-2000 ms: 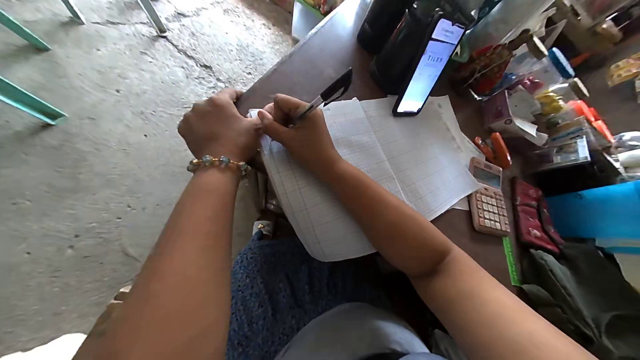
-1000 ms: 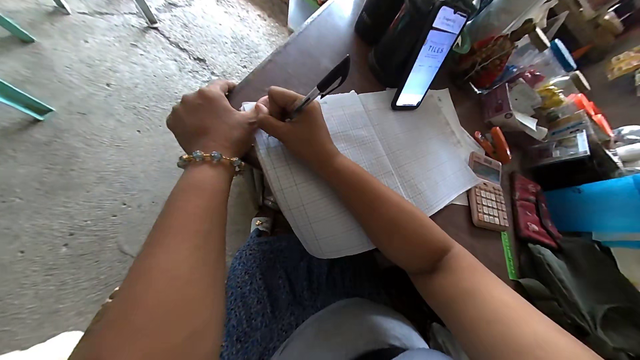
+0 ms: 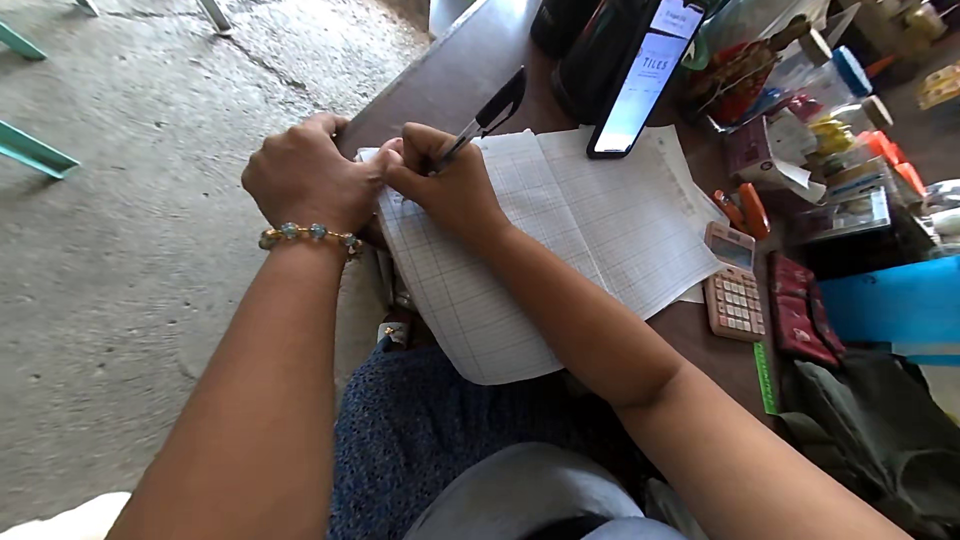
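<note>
My right hand (image 3: pixel 454 180) is closed around a black and clear pen (image 3: pixel 495 109), its top end pointing up to the right; the tip is hidden behind my fingers. Under that hand lies an open ruled notebook (image 3: pixel 645 217) with ruled columns, its near left corner reaching past the table's edge. My left hand (image 3: pixel 319 172), with a beaded bracelet (image 3: pixel 311 232) at the wrist, rests at the notebook's upper left corner, its thumb beside my right fingers. Whether it grips the paper or the table edge is hidden. A lit smartphone (image 3: pixel 645 79) leans upright at the notebook's far edge.
A pink calculator (image 3: pixel 733 296), orange-handled tool (image 3: pixel 752 211), dark red wallet (image 3: pixel 802 307) and green ruler (image 3: pixel 765 379) lie right of the notebook. Black cylindrical containers (image 3: pixel 589 64) stand behind the phone. Jars, boxes and a blue folder (image 3: pixel 892 304) crowd the right side. Concrete floor (image 3: pixel 150 247) shows at left.
Both hands stay at the notebook's upper left, the right still holding the pen. The pen's angle has shifted slightly.
</note>
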